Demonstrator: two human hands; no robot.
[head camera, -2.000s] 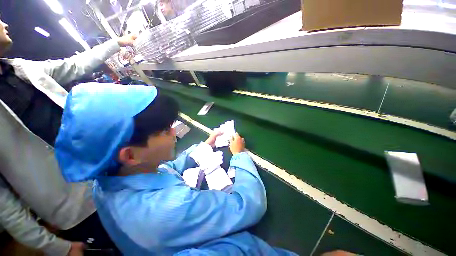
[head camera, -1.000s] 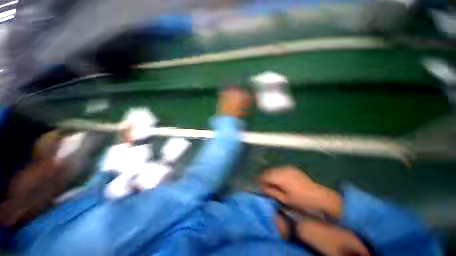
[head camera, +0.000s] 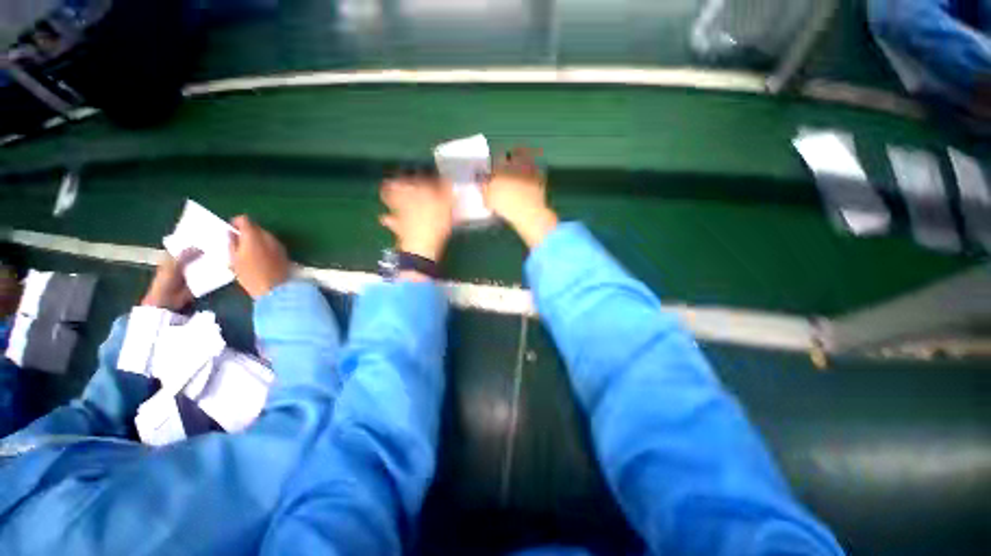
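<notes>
A flat white item (head camera: 465, 174), perhaps bagged, is over the green conveyor belt (head camera: 663, 244), between my two hands. My left hand (head camera: 421, 217), with a dark-strapped wristwatch, is at its left side, palm down. My right hand (head camera: 522, 190) is at its right side, with the thumb side close to its edge. Both hands are blurred. I cannot tell whether either grips the item or whether it is lifted off the belt.
A neighbour at left holds white folded paper (head camera: 204, 248) above more white pieces (head camera: 185, 353). Grey-white blocks (head camera: 52, 315) are at far left. Several white packs (head camera: 845, 185) lie on the belt at right. A pale rail (head camera: 750, 324) edges the bench (head camera: 478, 424). A blue sleeve shows top right.
The view has swung down and right, away from the neighbour. My forearms, near the bench one second ago, now reach forward over the belt on both sides of a white item.
</notes>
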